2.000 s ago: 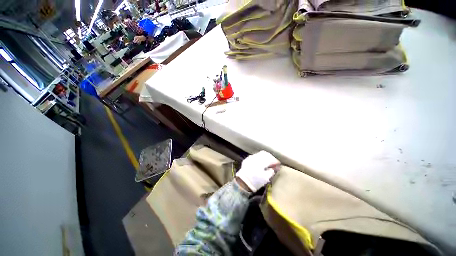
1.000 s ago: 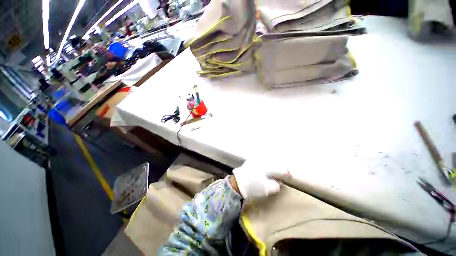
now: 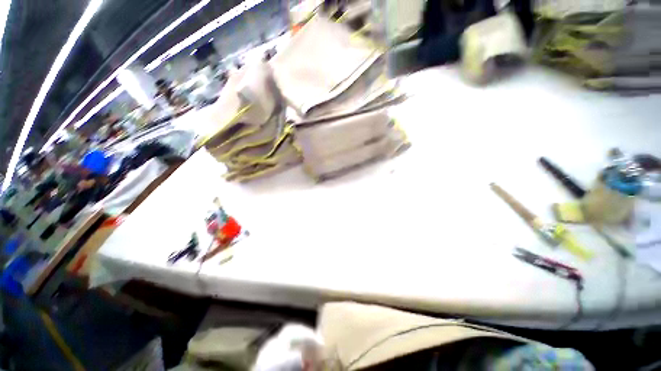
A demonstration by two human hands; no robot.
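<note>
A taupe bag body [image 3: 377, 330] lies along the bottom edge, its dark opening facing me and cut off below. My left hand [image 3: 288, 349], in a white glove with bare fingertips, is blurred and partly cut off at the bottom. It is closed at the bag's left edge. A patterned sleeve shows at the bottom right across the dark opening; my right hand itself does not show. Red-and-black snips [image 3: 549, 267] lie on the white table [image 3: 362, 239], with a wooden-handled tool [image 3: 516, 205] behind them.
Stacked bag bodies [image 3: 344, 141] stand at the back left. A red tool holder [image 3: 229, 230] and a black cord are at the near left. A black stick [image 3: 562, 176], a yellow block [image 3: 569, 212] and a blue-topped pot [image 3: 622, 176] are at the right.
The view has swung right and up, bringing the right side of the table into view. My left hand and the bag now sit lower in the picture. A sleeve has appeared at the bottom right.
</note>
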